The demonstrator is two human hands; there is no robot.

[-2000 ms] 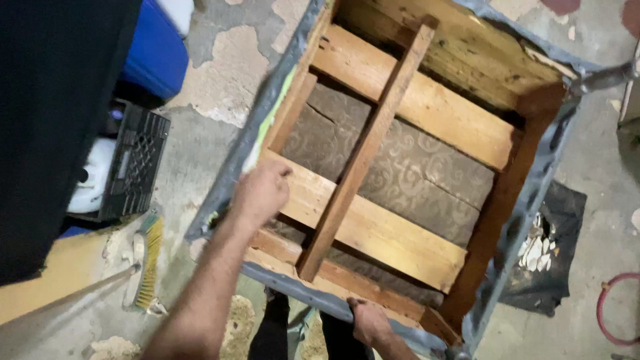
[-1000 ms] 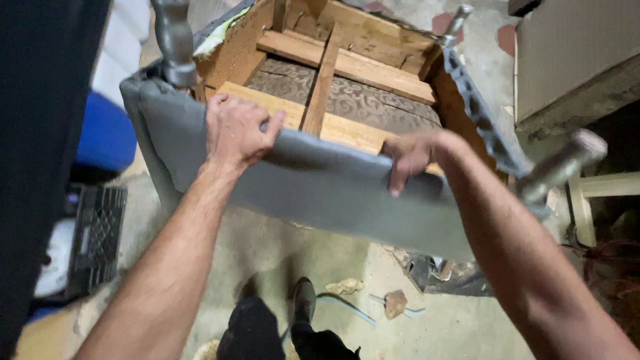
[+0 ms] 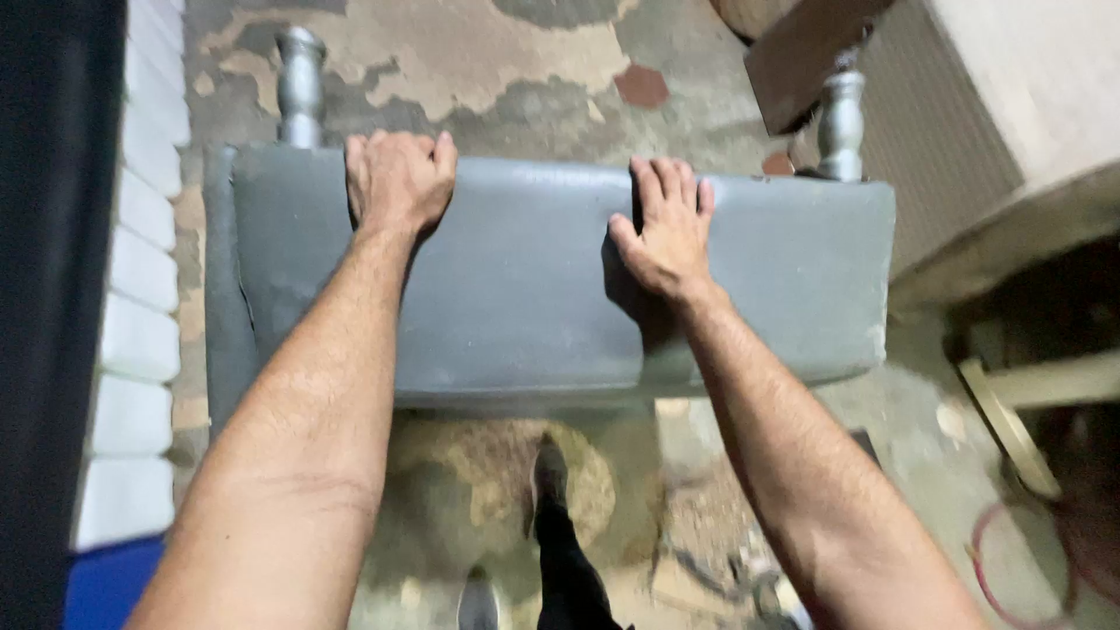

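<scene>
A grey upholstered furniture base (image 3: pixel 534 280) is turned with its smooth padded side toward me. Two silver turned legs stand out past its far edge, the left leg (image 3: pixel 301 87) near my left hand and the right leg (image 3: pixel 842 127) near the right corner. My left hand (image 3: pixel 398 179) grips the top edge, its fingers curled over the far side. My right hand (image 3: pixel 667 223) lies on the same edge farther right, fingertips at the rim, thumb spread on the padded face. The frame's wooden inside is hidden from view.
White plastic containers (image 3: pixel 140 332) line the left side above a blue container (image 3: pixel 114 582). A large cardboard box (image 3: pixel 927 131) stands at upper right, a pale wooden frame (image 3: pixel 1006 429) below it. Debris (image 3: pixel 735 577) and a pink hose loop (image 3: pixel 980 560) lie on the floor at lower right.
The base has tilted from its open wooden underside facing up to its padded side facing me. My right hand has moved from the near rim to the same edge as my left.
</scene>
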